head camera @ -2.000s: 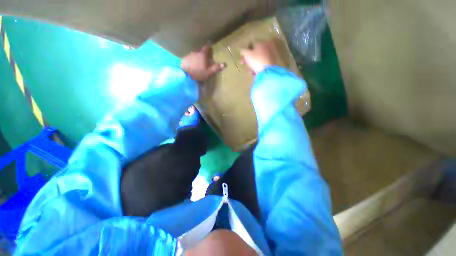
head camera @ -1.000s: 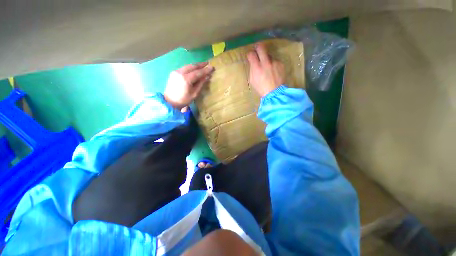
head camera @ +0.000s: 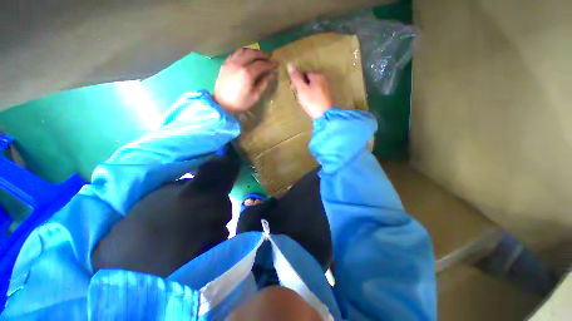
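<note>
The small brown taped carton [head camera: 285, 135] lies on the floor between my knees, tilted in view, with creased shiny tape on its top. My left hand [head camera: 246, 80] is at the carton's upper left edge with curled fingers. My right hand [head camera: 308, 89] rests on the carton's upper middle, thumb and finger pointing toward my left hand. I cannot tell if either hand pinches tape or holds a small tool; the fingertips are blurred.
A crumpled clear plastic bag [head camera: 384, 55] lies right of the carton. Large carton walls stand across the top and at the right [head camera: 489, 113]. Carton flaps lie at the lower right. A blue stool [head camera: 37, 188] is at the left on the green floor [head camera: 81, 122].
My left hand has moved up along the carton's left edge and its fingers have curled. My right hand has shifted slightly left, closer to my left hand. The view has shifted a little.
</note>
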